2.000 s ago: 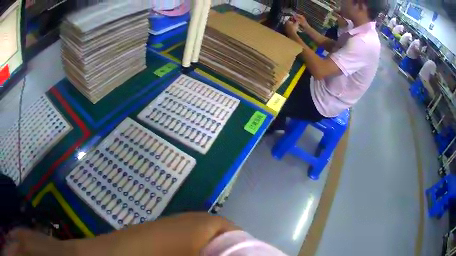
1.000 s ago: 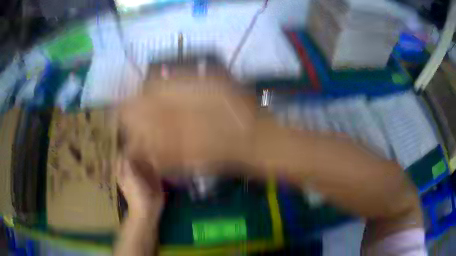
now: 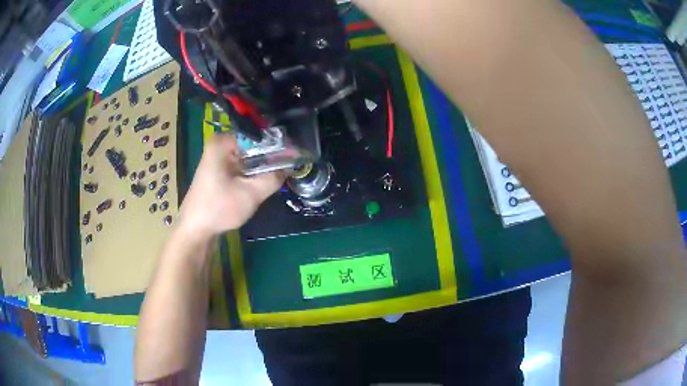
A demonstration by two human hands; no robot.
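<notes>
The black test fixture (image 3: 297,90) stands in front of me on a black base. My left hand (image 3: 233,185) is at its left side, with the fingers around a small clear block (image 3: 264,154) beside the silvery round nest (image 3: 311,183). The red toggle handle (image 3: 247,110) shows above the block. My right forearm crosses the upper right; my right hand is beyond the top edge, out of the picture. I cannot tell whether a part sits in the nest.
Loose dark round parts (image 3: 117,160) lie on a cardboard sheet (image 3: 124,264) at left, beside a cardboard stack (image 3: 51,203). White component trays (image 3: 649,83) are at right, partly behind my right arm. A green label (image 3: 347,276) lies before the fixture. A dotted sheet (image 3: 143,45) is at upper left.
The view has swung from the trays at right to the fixture. My left hand, blurred one second ago, now shows at the clear block. My right hand has moved up out of the picture.
</notes>
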